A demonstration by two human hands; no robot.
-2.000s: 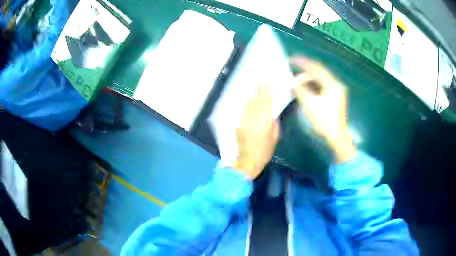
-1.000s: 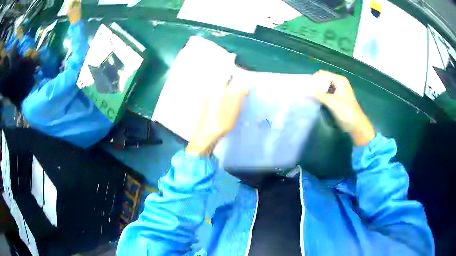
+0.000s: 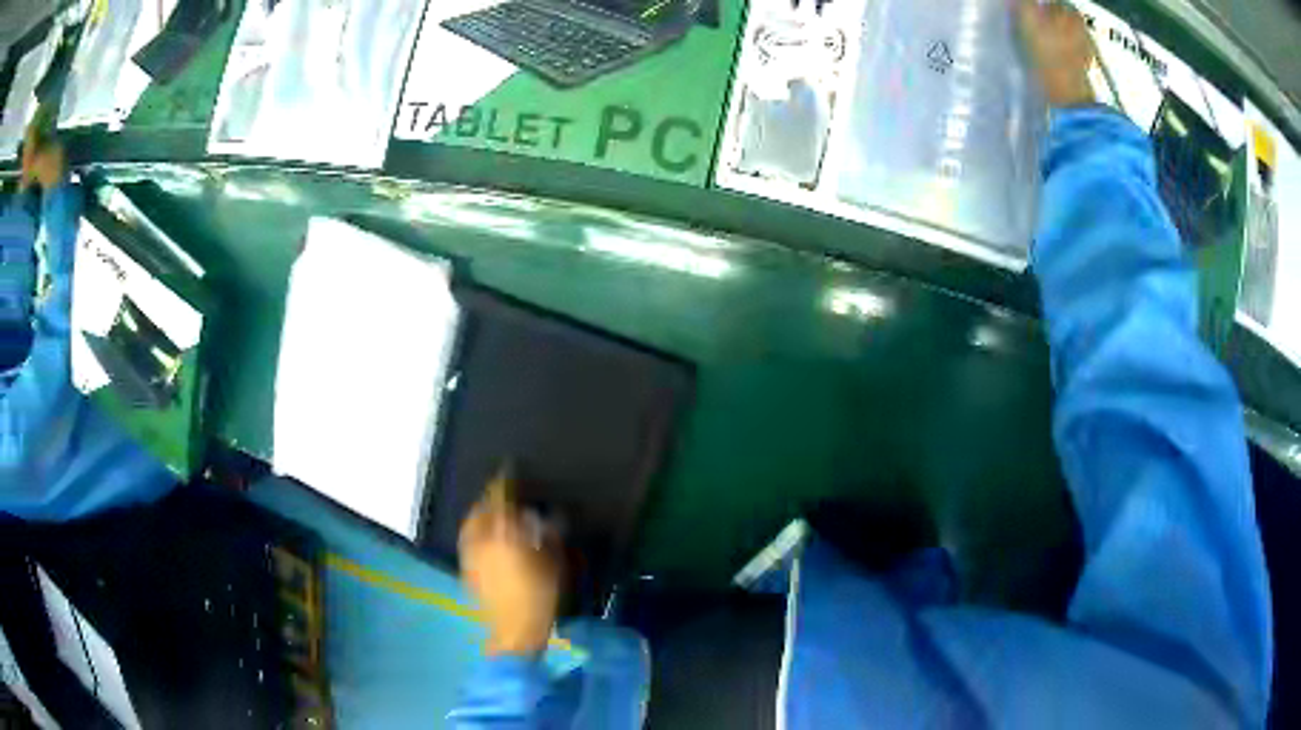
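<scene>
A black two-pocket tray [image 3: 564, 414] lies on the green bench. Its left pocket holds a white protective bag [image 3: 357, 378]; its right pocket shows bare and black. My left hand [image 3: 514, 571] is blurred over the front of the right pocket; whether it holds something is unclear. A frosted sleeve [image 3: 942, 129] with print and a recycling mark lies flat on the raised row at the upper right. My right hand [image 3: 1059, 57] is at its upper right corner, fingers on its edge, partly cut by the top edge of the picture.
Retail boxes line the raised row, one lettered "TABLET PC" [image 3: 564, 107]. Another retail box [image 3: 143, 335] stands at the left beside a person's blue sleeve [image 3: 72, 428]. Black stacked trays [image 3: 186, 599] are at the lower left, near a yellow floor line.
The flat grey-white slab between my hands has left the front of my body; the frosted sleeve now lies up on the row. My right arm has stretched out; my left hand has lowered to the tray.
</scene>
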